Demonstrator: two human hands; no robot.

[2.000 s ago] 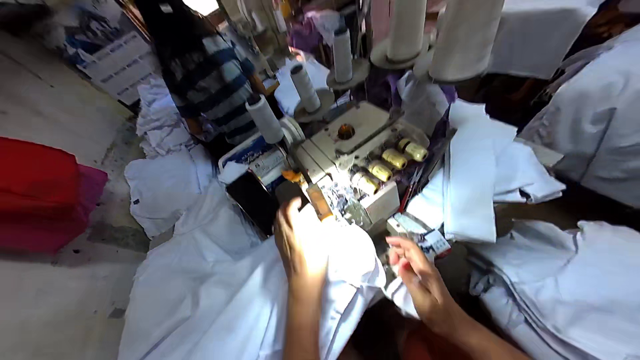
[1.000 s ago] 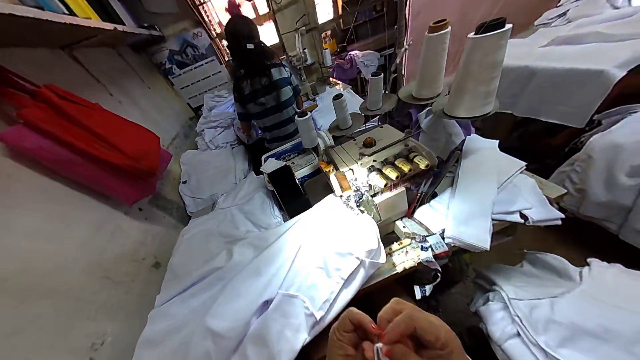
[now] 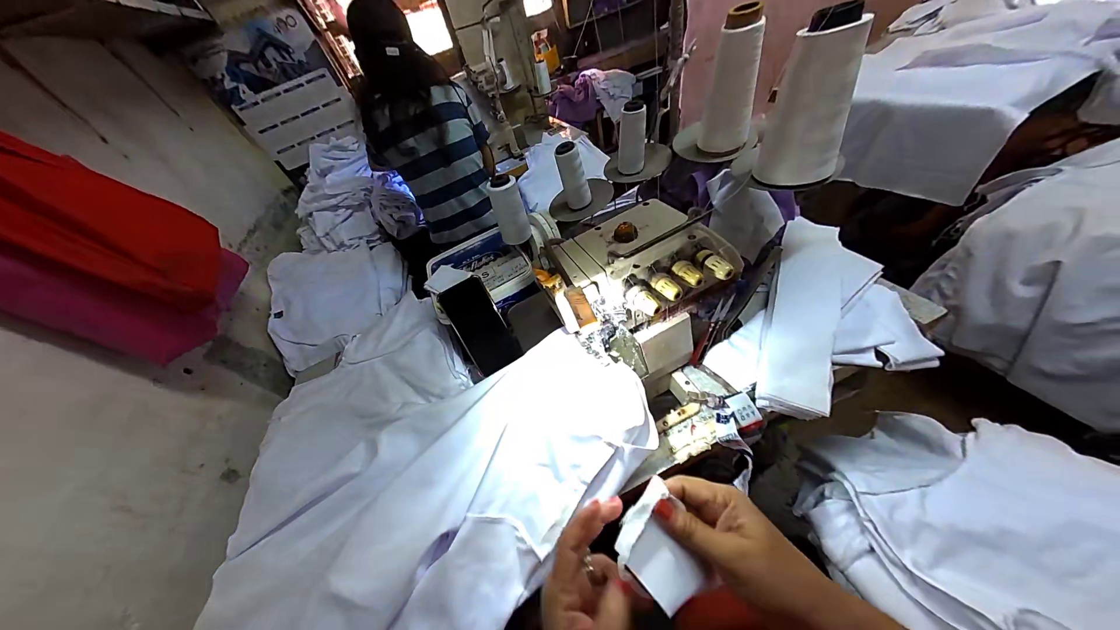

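Observation:
My right hand (image 3: 735,534) pinches a small folded piece of white fabric (image 3: 661,556) between thumb and fingers, low in the head view. Just left of it is my left hand (image 3: 586,569), its fingers apart and slightly blurred; it is against or very near the piece's left edge, and whether it grips is unclear. Beyond the hands, a large white garment (image 3: 490,437) is draped over the table, its far end at the lit needle area of an overlock sewing machine (image 3: 630,254). Thread cones (image 3: 735,79) stand behind the machine.
A dark phone (image 3: 479,324) leans left of the machine. Folded white strips (image 3: 801,324) lie at its right, near scissors. White garments (image 3: 989,507) are piled at the lower right. Red cloth (image 3: 105,227) hangs at the left. A person in a striped shirt (image 3: 433,157) is at the back.
Two seconds ago my left hand was on the white garment by the machine; both hands are now lower, at the small white piece. The view has shifted.

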